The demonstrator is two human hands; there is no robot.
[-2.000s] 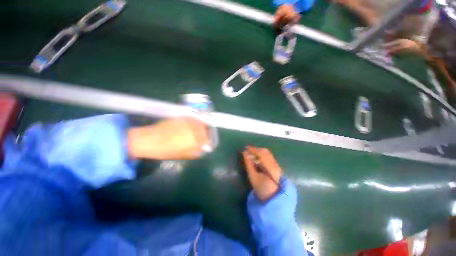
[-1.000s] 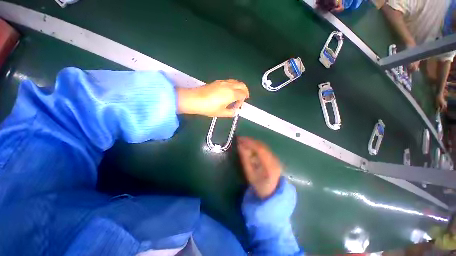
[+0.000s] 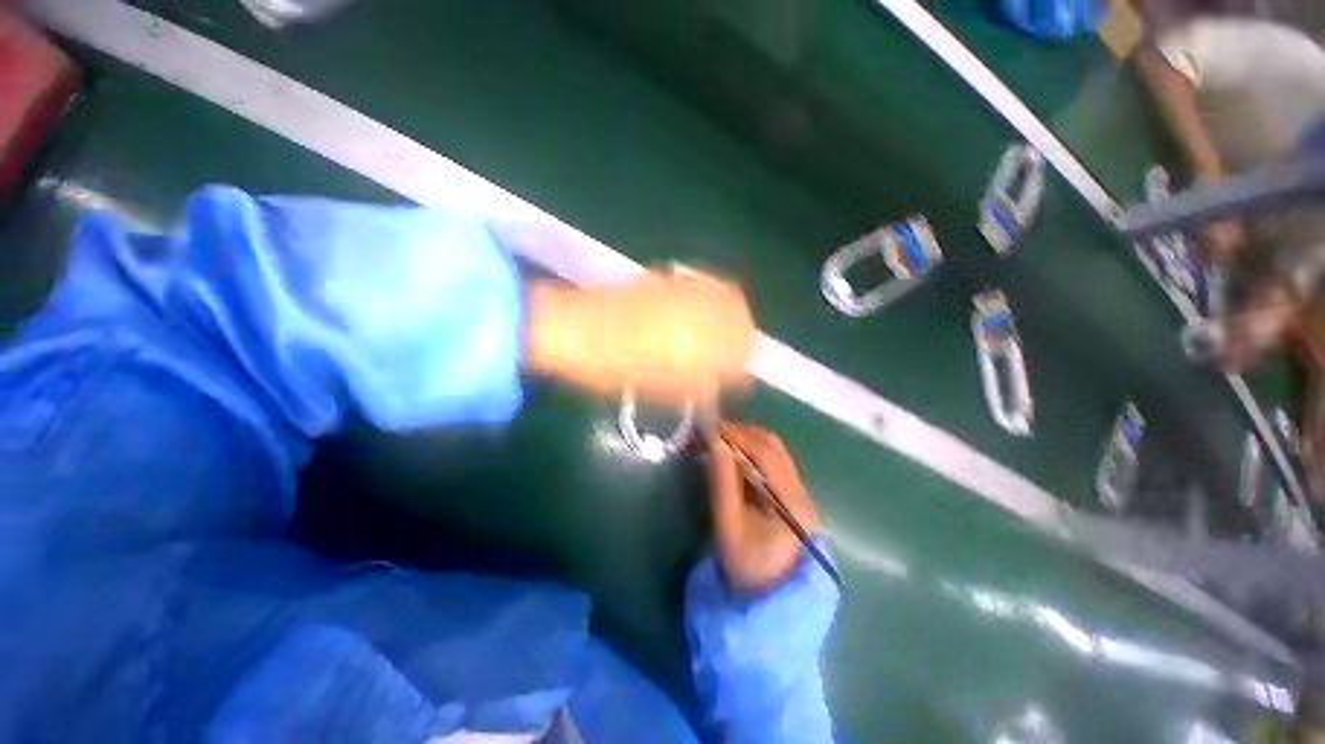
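Observation:
A white frame unit (image 3: 653, 441) lies on the green bench strip in front of me. Only its rounded end shows; the rest is hidden under my left hand. My left hand (image 3: 639, 334) is blurred, palm down over the unit and beside the guide rail, its fingers curled at the unit. My right hand (image 3: 759, 502) is just right of the unit's rounded end, shut on a thin dark tool (image 3: 785, 512), perhaps tweezers. Its fingertips are close to my left fingers; whether they touch is unclear.
The pale guide rail (image 3: 930, 445) runs diagonally beyond my hands. Several frame units with blue patches, one here (image 3: 884, 266), lie on the green belt (image 3: 698, 160). A red tray (image 3: 29, 109) is at the left edge. Another person's arm (image 3: 1180, 109) and a grey bar (image 3: 1235, 196) are at right.
My left hand has moved slightly right and down, covering more of the unit. The dark tool in my right hand now shows clearly. The belt units appear lower and further right in view.

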